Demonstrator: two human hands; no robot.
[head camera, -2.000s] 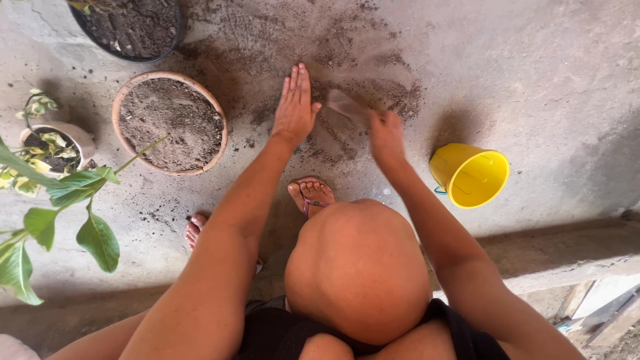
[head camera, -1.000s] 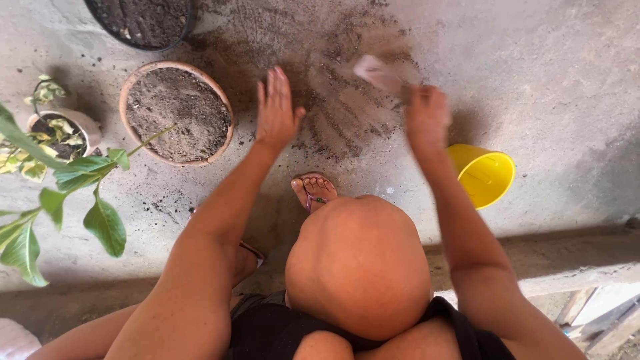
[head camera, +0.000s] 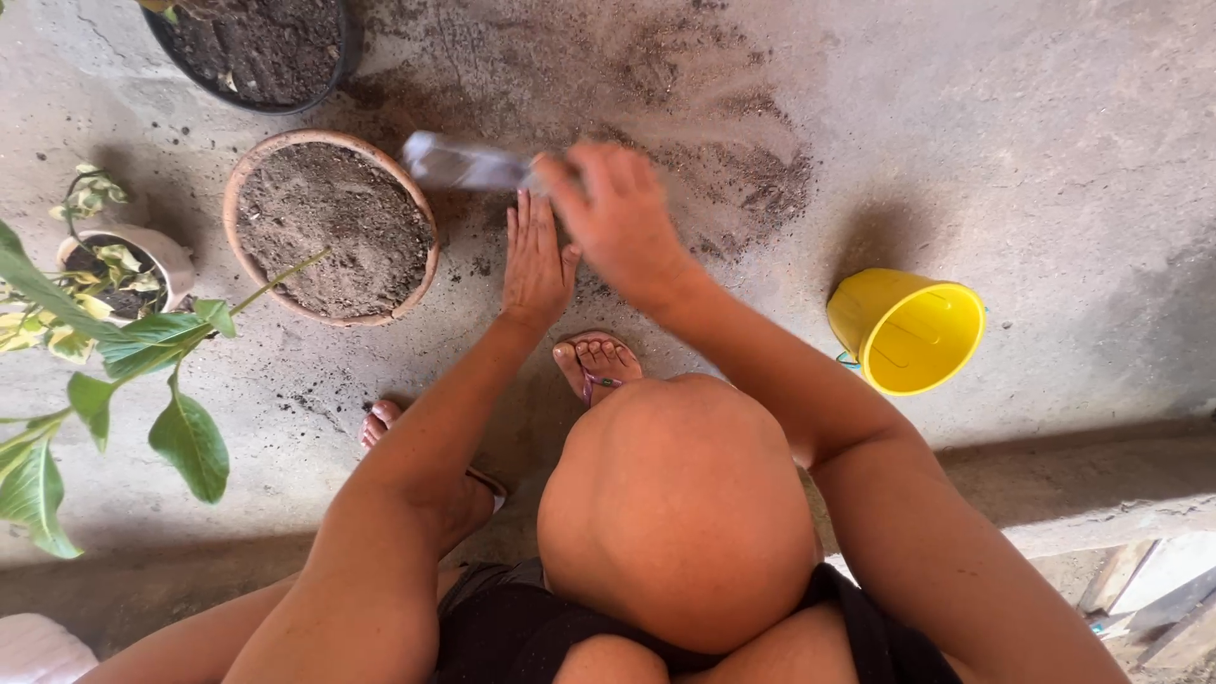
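Note:
My right hand (head camera: 622, 214) grips a small trowel (head camera: 465, 163), whose blade is blurred and points left toward the rim of a round clay pot (head camera: 427, 261) filled with dry soil. Just below the trowel, my left hand (head camera: 539, 256) is held flat over the concrete floor, fingers extended and holding nothing; its fingertips come close to the trowel's neck, and whether they touch cannot be told. Loose dark soil (head camera: 750, 180) lies scattered on the floor beyond and to the right of my hands.
A yellow bucket (head camera: 855, 309) stands at the right. At the upper left is a black pot (head camera: 347, 47) of soil; a small white pot (head camera: 176, 271) with a wilting plant stands at the left. Green leaves (head camera: 190, 442) reach in. A concrete ledge (head camera: 1092, 494) runs behind my feet.
My right hand with the trowel has swept left from near the bucket to just beyond my left hand. The left hand was farther from the trowel one second ago.

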